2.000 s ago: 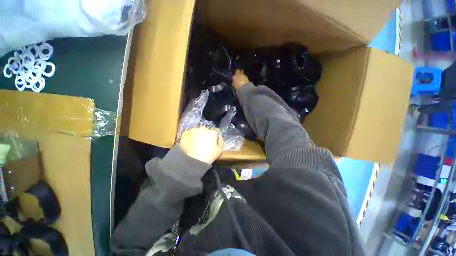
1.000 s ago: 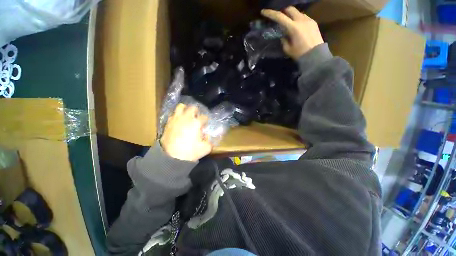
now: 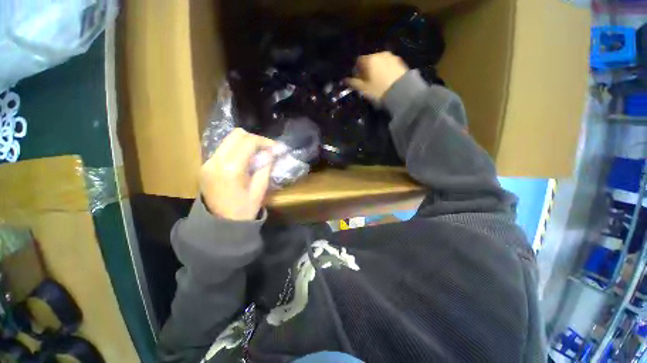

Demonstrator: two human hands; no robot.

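An open carton (image 3: 543,92) stands in front of me with many glossy black plastic parts (image 3: 355,127) inside. A clear crinkled plastic bag (image 3: 291,159) lies at the carton's near left corner. My left hand (image 3: 238,170) is closed on the bag at the near edge. My right hand (image 3: 379,76) is inside the carton over the black parts, palm down with fingers bent. Its fingertips are blurred against the parts, so I cannot tell whether it holds one.
A green bench (image 3: 64,106) runs along the left. It bears small white rings (image 3: 10,126), a large whitish bag (image 3: 46,35) and a taped cardboard sheet (image 3: 78,283) with black open frames (image 3: 58,305). Shelving with blue bins (image 3: 614,46) is at the right.
My right hand has moved from the carton's far right side down and left over the black parts, and the plastic near it no longer shows there. My left hand stays on the bag.
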